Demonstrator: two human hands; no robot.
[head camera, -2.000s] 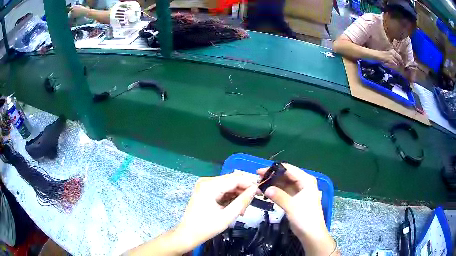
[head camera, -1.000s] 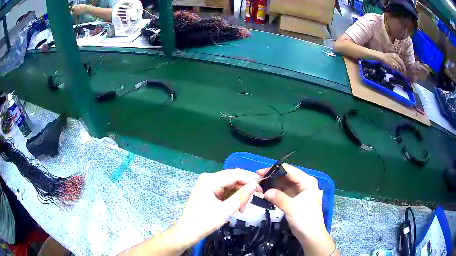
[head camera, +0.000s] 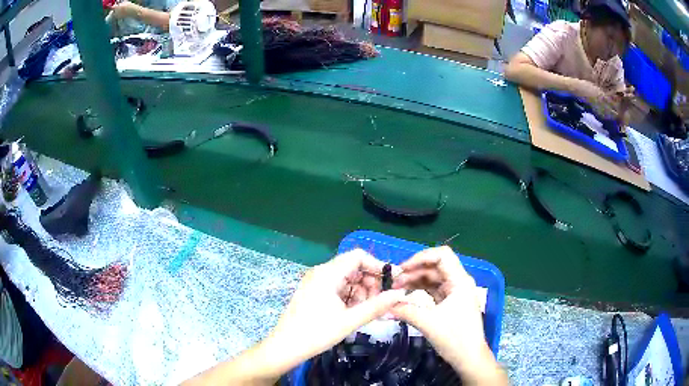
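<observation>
My left hand (head camera: 332, 305) and my right hand (head camera: 442, 301) meet over the blue tray (head camera: 495, 294). Their fingertips hold a small black plastic fitting (head camera: 387, 277) between them, seen nearly end-on and partly covered by the fingers. Whether a wire runs through it cannot be told. Black plastic parts (head camera: 385, 358) are heaped in the tray below my hands, with a pale liner partly showing.
Black bands (head camera: 400, 213) lie on the green conveyor belt (head camera: 302, 181). A cable bundle (head camera: 60, 264), a black cloth or pouch (head camera: 72, 209) and a can (head camera: 29, 173) are at left. A green post (head camera: 113, 113) rises at left. A coiled cable (head camera: 616, 350) lies right; a person (head camera: 566, 60) sits across.
The black fitting has turned from slanted to nearly end-on, and my fingertips have closed around it. My right hand has moved slightly left. The bands on the belt have shifted right.
</observation>
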